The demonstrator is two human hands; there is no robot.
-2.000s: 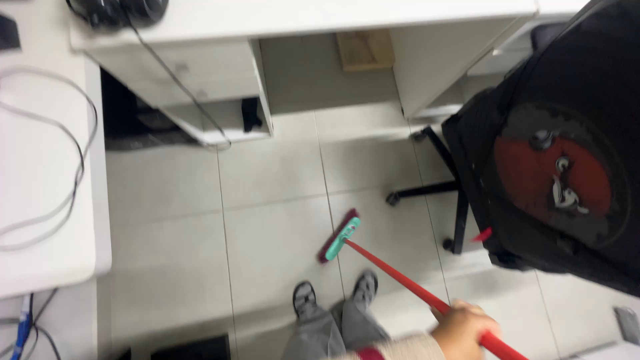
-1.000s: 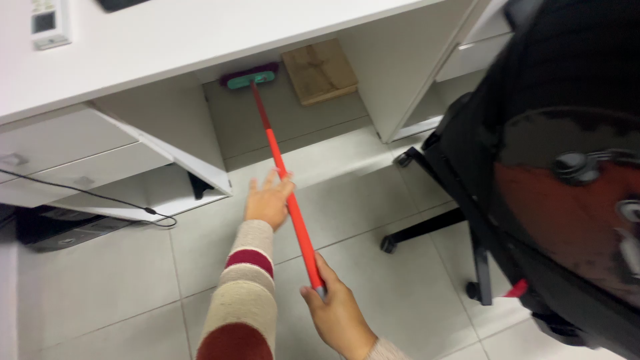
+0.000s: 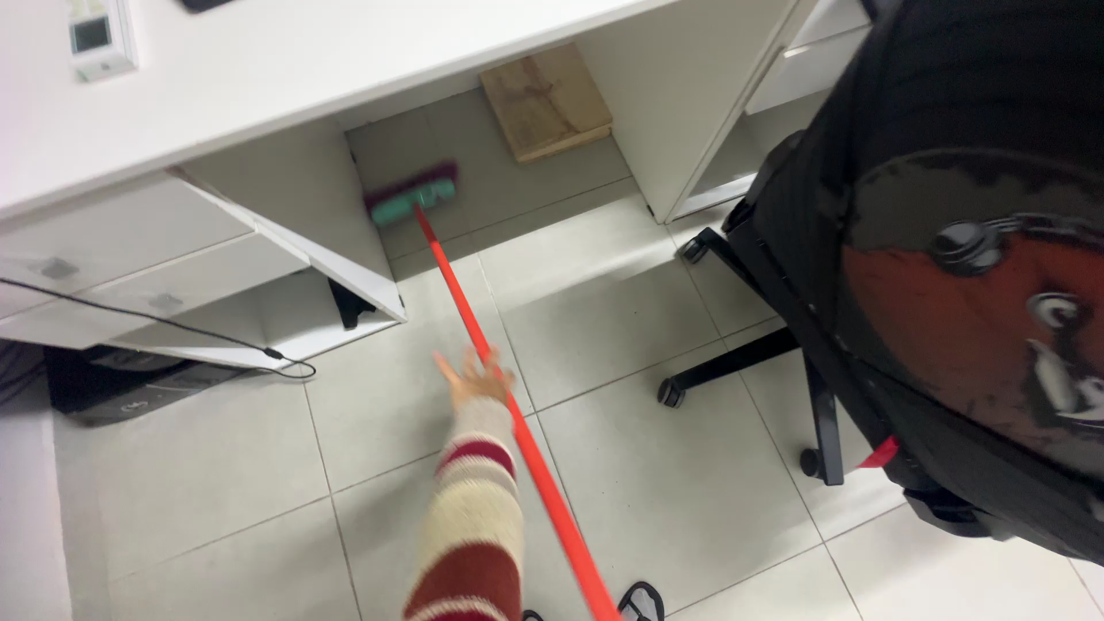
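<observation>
A broom's green head with dark red bristles (image 3: 414,195) rests on the floor tiles under the white desk, close to the left cabinet's side panel. Its red handle (image 3: 543,474) slants down to the bottom edge of the view. My left hand (image 3: 479,379), below a striped knit sleeve, touches the handle about midway with its fingers spread; whether the thumb hooks round it is blurred. My right hand is out of view, and so is the handle's upper end.
The white desk (image 3: 285,78) spans the top, with drawers at left and a wooden board (image 3: 548,102) on the floor beneath. A black wheeled chair (image 3: 776,259) occupies the right. A black cable (image 3: 172,323) hangs at left, above a black box (image 3: 138,388). Shoes show at the bottom.
The broom head has moved from beside the wooden board toward the left cabinet and nearer the desk's front. My right hand, on the handle a second ago, has left the view.
</observation>
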